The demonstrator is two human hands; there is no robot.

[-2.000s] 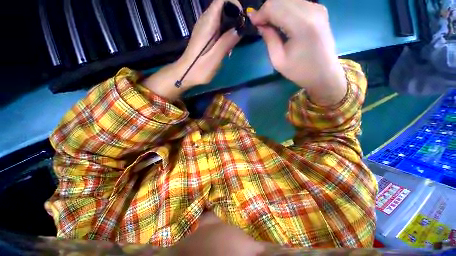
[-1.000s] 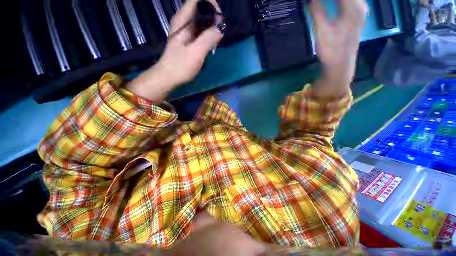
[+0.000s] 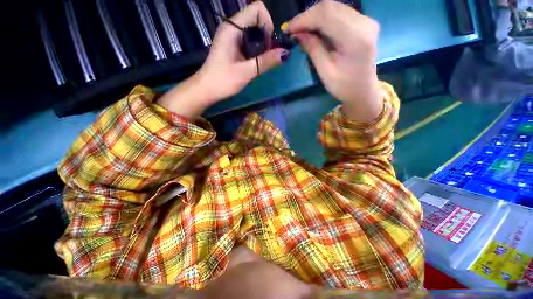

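Note:
My left hand (image 3: 236, 61) is closed around a dark bar (image 3: 255, 42), seen end-on as a dark end in the fist. A thin black strip (image 3: 230, 22) sticks out at its upper left, and a thin dark line runs down over the palm. My right hand (image 3: 342, 49) is just to the right, thumb and index finger pinched at a tiny orange-yellow piece (image 3: 284, 27). A small dark part (image 3: 284, 40) shows between the two hands. Whether it touches the bar is not clear.
The slotted black tray (image 3: 111, 35) with silver bars lies at upper left on the teal bench (image 3: 409, 35). A narrow black tray (image 3: 460, 16) is farther right. A grey cabinet (image 3: 432, 225) with labels and blue bins (image 3: 497, 157) are at right.
My right hand moved right, away over the small parts tray, and has come back beside my left hand. The thin strip at my left hand now points to the upper left instead of down.

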